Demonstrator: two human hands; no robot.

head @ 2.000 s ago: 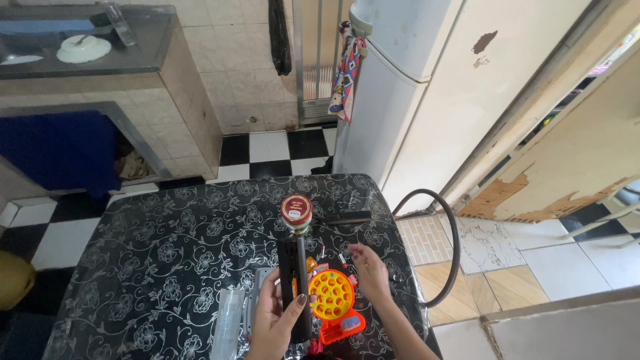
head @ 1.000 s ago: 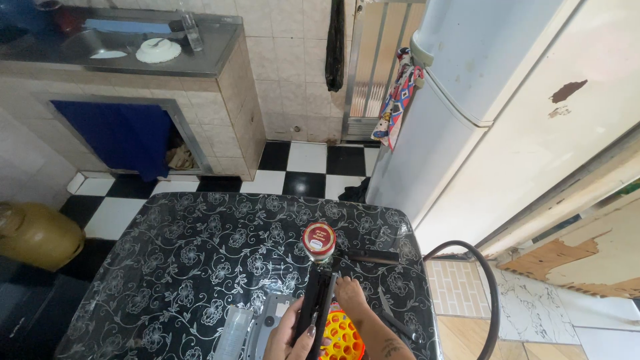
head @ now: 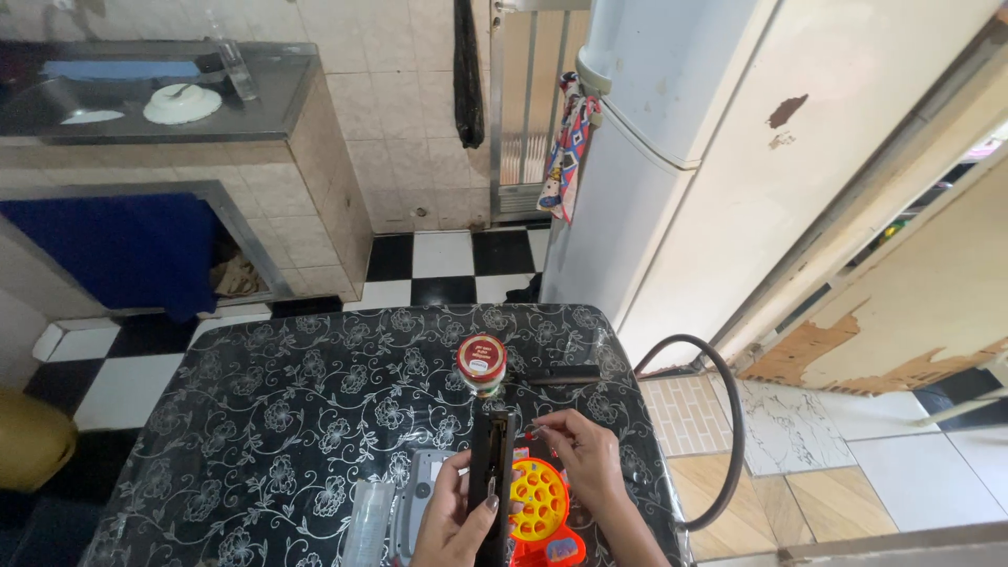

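Observation:
My left hand (head: 457,516) grips a long black hollow plastic part (head: 492,472), held upright near the front of the table. My right hand (head: 583,453) is just right of its upper end, thumb and forefinger pinched together around something small that I cannot identify. Below and between the hands lies a yellow and orange toy disc with round holes (head: 539,500), with an orange piece (head: 561,549) at its lower edge. A glass jar with a red lid (head: 481,358) stands beyond the black part. To its right lies another black bar (head: 563,375).
A grey device (head: 420,492) and a clear plastic case (head: 368,516) lie left of my left hand. The table has a black floral cover (head: 291,394). A fridge (head: 622,197) stands beyond its right corner, and a dark hose (head: 739,425) loops beside the right edge.
My right hand was against the black part one second ago and is now apart from it, to the right. My left hand keeps its hold. The view has shifted.

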